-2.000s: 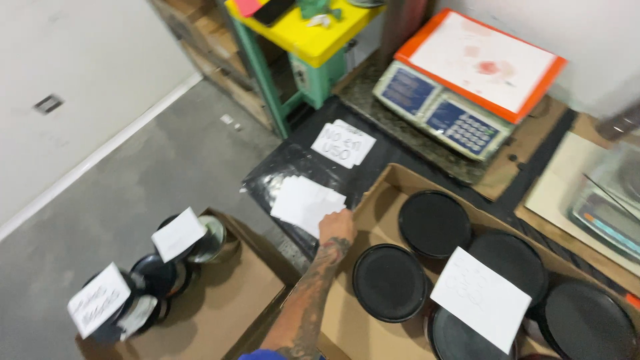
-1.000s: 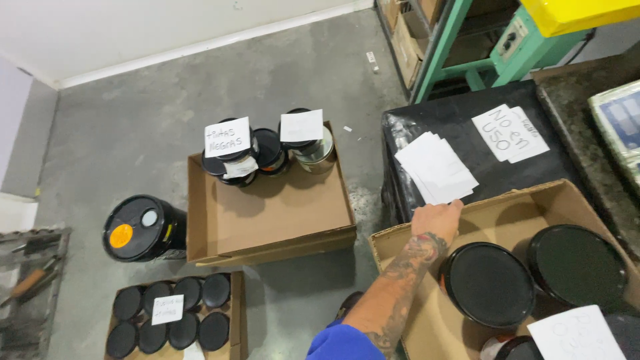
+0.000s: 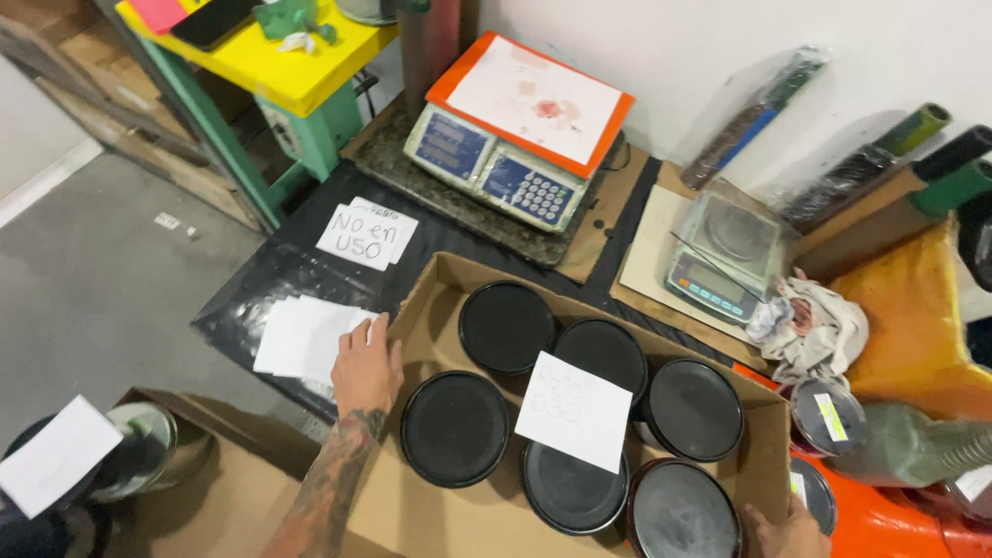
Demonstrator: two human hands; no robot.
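Note:
A cardboard box holds several round containers with black lids. A handwritten white paper lies across their lids. My left hand is at the box's left edge, its fingertips by a stack of blank white papers on the black-wrapped table; whether it grips the cardboard cannot be told. Low on the right, my right hand is at the box's right wall, partly cut off by the frame, its fingers mostly hidden.
A price-computing scale with an orange-edged top stands behind the box, a smaller scale to its right. Crumpled cloth and lidded jars are at the right. Another cardboard box with cans stands lower left, near a yellow-topped stand.
The view has swung back to the right since a second ago. My right hand now shows at the box's right side. My left hand remains near the white papers and the box's left edge.

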